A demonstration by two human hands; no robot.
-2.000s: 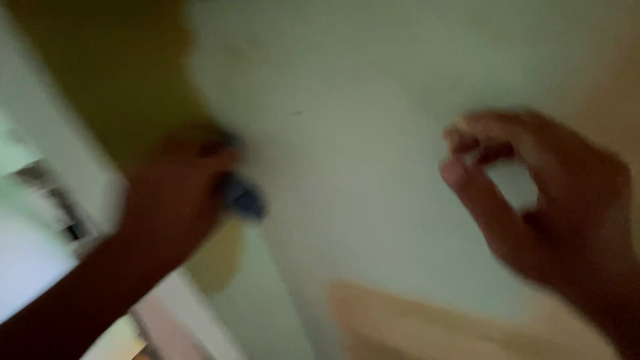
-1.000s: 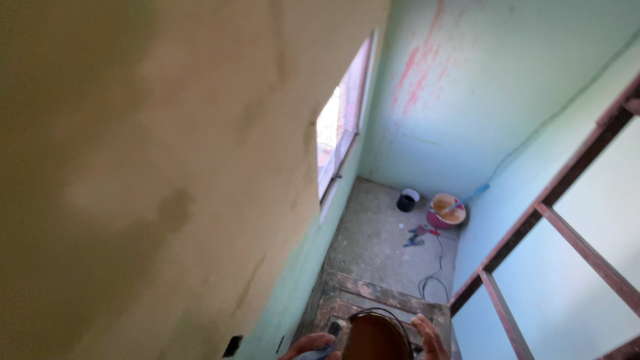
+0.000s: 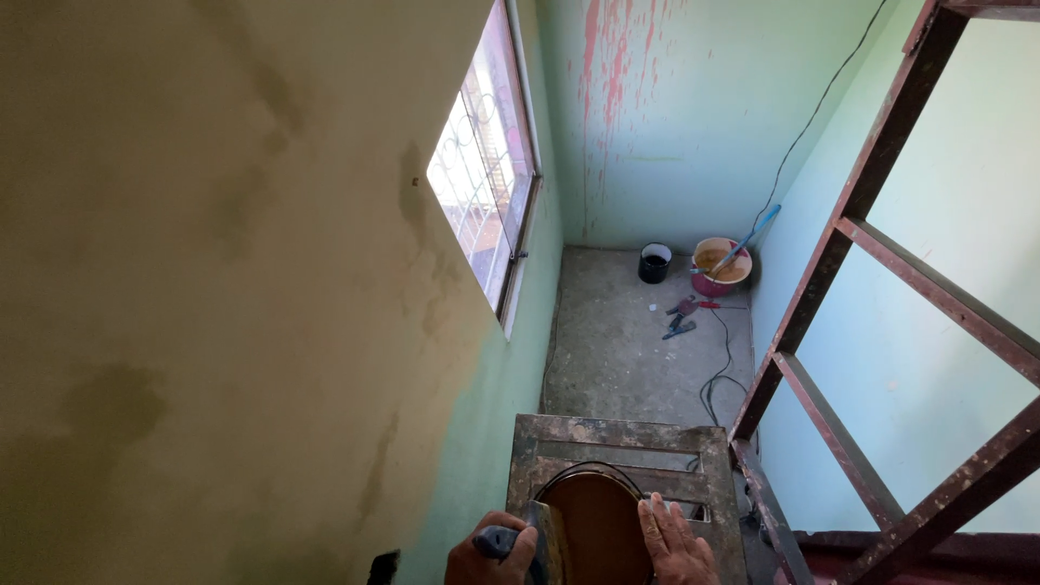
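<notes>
At the bottom of the head view, my left hand (image 3: pixel 492 551) grips the dark handle of a wide paintbrush (image 3: pixel 543 532), whose bristle end lies at the left rim of a round bucket of brown liquid (image 3: pixel 597 520). My right hand (image 3: pixel 674 543) rests flat with fingers spread against the right side of the bucket. Under the bucket is a worn, paint-spotted wooden platform (image 3: pixel 605 431). On the left, tan paint with darker wet patches covers much of the wall (image 3: pixel 268 268), with green below its edge.
A barred window (image 3: pixel 487 162) opens in the left wall. Brown ladder-like framing (image 3: pixel 812 284) slants along the right. On the concrete floor (image 3: pixel 601 341) below stand a black pot (image 3: pixel 654 264) and a pink bucket (image 3: pixel 712 284) with a blue-handled tool, near pliers (image 3: pixel 681 328) and a cable (image 3: pixel 721 357).
Both hands were up before the wall two seconds ago; now they are down at the bucket. The view has swung from the wall to the room and floor.
</notes>
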